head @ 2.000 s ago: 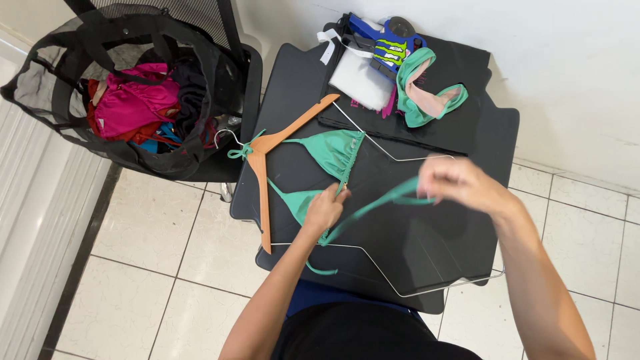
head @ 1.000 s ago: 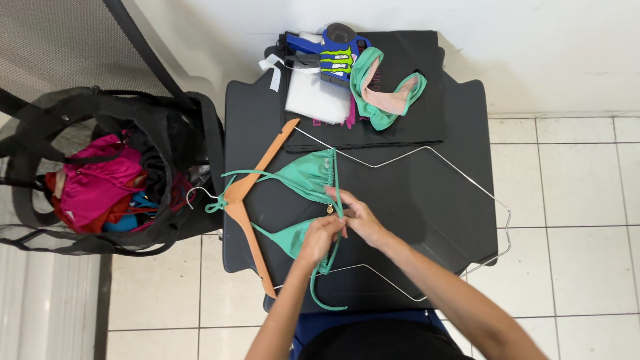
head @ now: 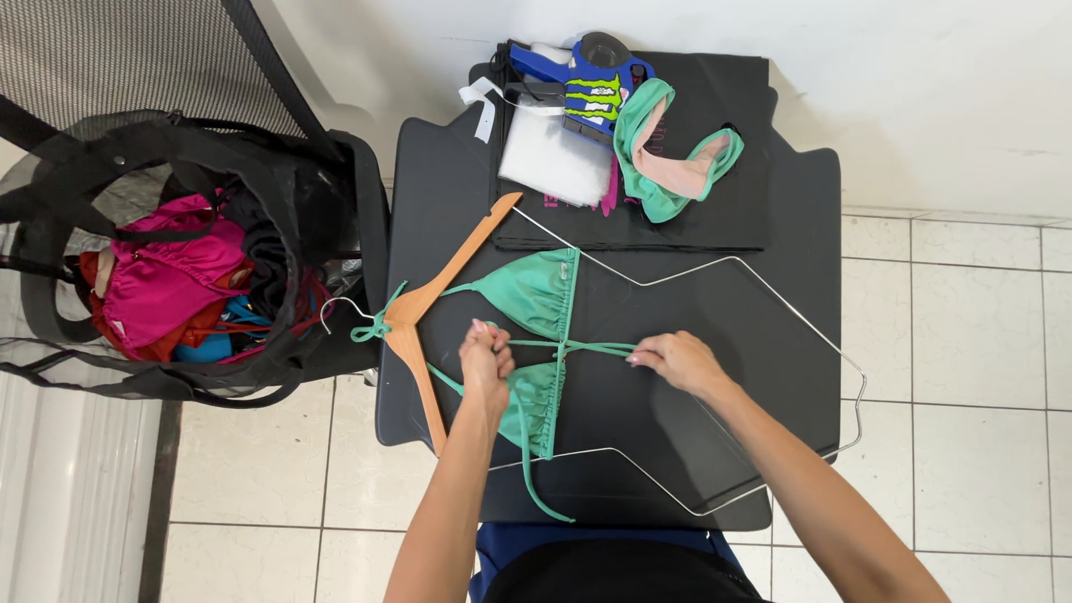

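Note:
A green triangle bikini top [head: 529,293] lies across a wooden hanger [head: 412,311] with a wire frame [head: 787,303]. One green string is tied in a bow at the hanger's neck, beside its metal hook. My left hand [head: 486,356] is closed on a green string over the lower cup and partly hides that cup. To the right of the cups, my right hand [head: 680,362] pinches green string between thumb and fingers. The string runs between both hands and crosses the gathered edge of the top. Another length hangs below my left hand toward the near edge.
The black table [head: 636,494] carries black bags [head: 720,167], a clear plastic packet [head: 557,159], a blue tagging gun or similar tool [head: 596,92] and green bikini bottoms [head: 662,180]. At left, a black mesh bag [head: 50,260] holds colourful swimwear [head: 172,280]. A white wall stands behind.
My hands were together at the middle of the top a second ago; now they are apart, with string between them. The view has shifted.

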